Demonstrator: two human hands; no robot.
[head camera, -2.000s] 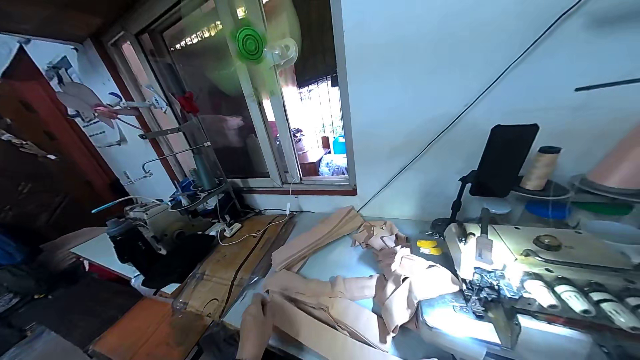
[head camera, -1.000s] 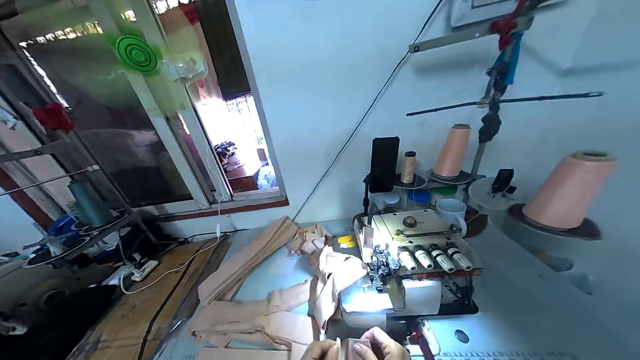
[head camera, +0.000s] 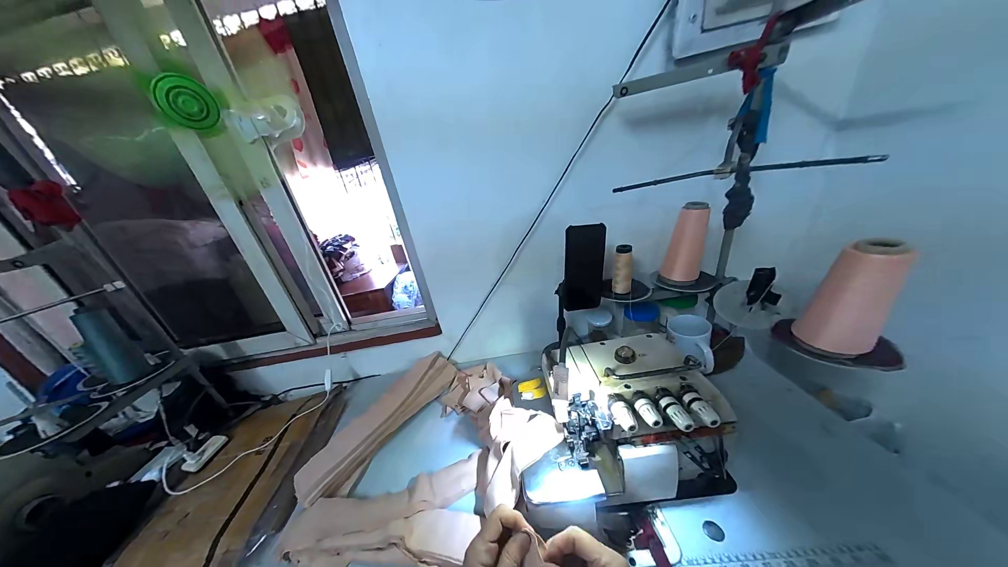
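Note:
At the bottom edge, just in front of a lit overlock sewing machine (head camera: 646, 409), my left hand (head camera: 504, 539) pinches a piece of beige fabric (head camera: 532, 546). My right hand (head camera: 581, 545) is close beside it with bent fingers on the same piece. The lower parts of both hands are cut off by the frame. Strips of beige fabric (head camera: 441, 535) lie left of the machine, some running up to its lit plate. A folded stack of beige fabric (head camera: 378, 425) slants toward the wall, next to a crumpled beige pile (head camera: 476, 390).
Peach thread cones (head camera: 854, 299) stand on a thread stand behind and right of the machine. A mug (head camera: 691, 339) sits behind the machine. A power strip (head camera: 205, 454) with a white cable lies on the wooden table at left. A ruler (head camera: 819, 556) edges the bottom right.
The view has swung right since two seconds ago, bringing in the thread cones. My hands, out of sight in the oldest frame, are at the bottom edge in the later frames.

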